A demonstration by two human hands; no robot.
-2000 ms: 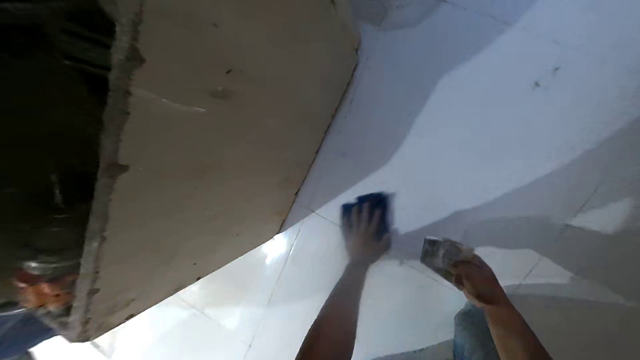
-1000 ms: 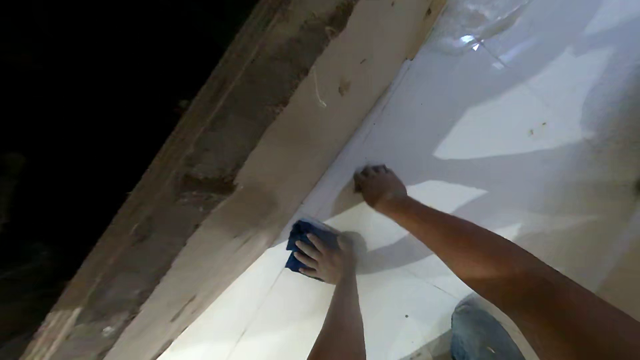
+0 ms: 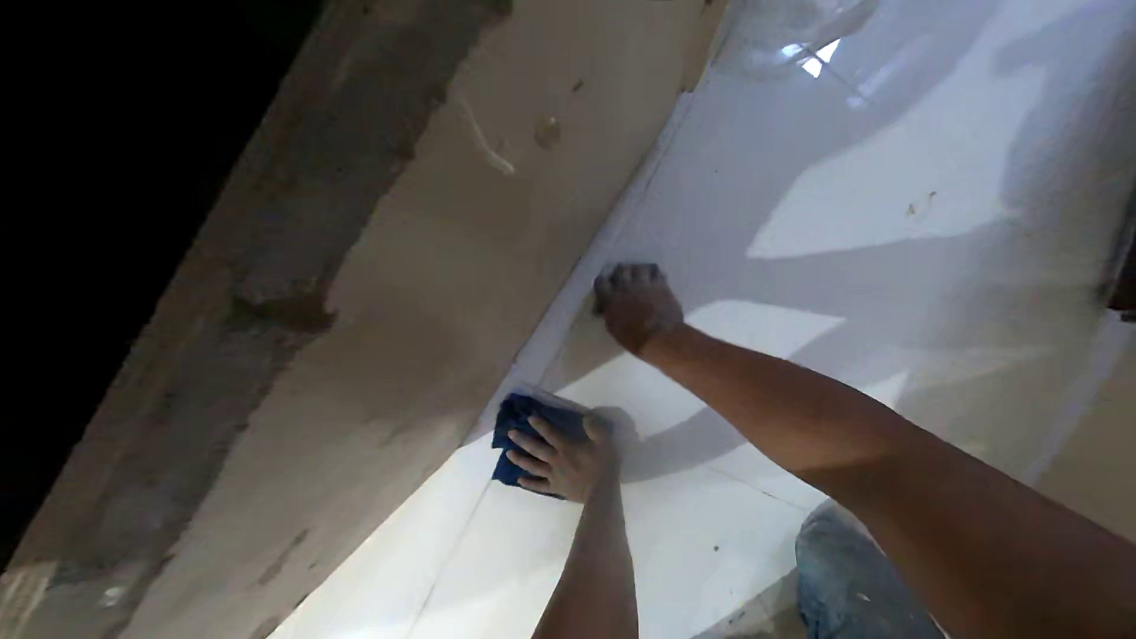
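Observation:
My left hand (image 3: 568, 457) lies flat, fingers spread, on a folded dark blue cloth (image 3: 524, 439) pressed to the white tiled floor (image 3: 674, 550) beside the foot of the wall. Farther up, my right hand (image 3: 639, 306) is curled with its knuckles upward over a small dark block or pad (image 3: 605, 288), mostly hidden under the fingers. It rests on the tiles close to the wall's base. A tile joint runs down from near the cloth.
A rough-edged, beige plastered wall (image 3: 426, 293) slants along the left, with darkness beyond its top edge. My knee in worn, pale blue denim (image 3: 856, 577) is at the lower right. A shiny clear patch (image 3: 790, 40), perhaps plastic or wet, lies at the top. A dark object (image 3: 1125, 275) stands at the right edge.
The right hand, seen gripping a greyish block off to the right two seconds ago, is now down on the floor by the wall. The left hand stays on the cloth. The view has turned.

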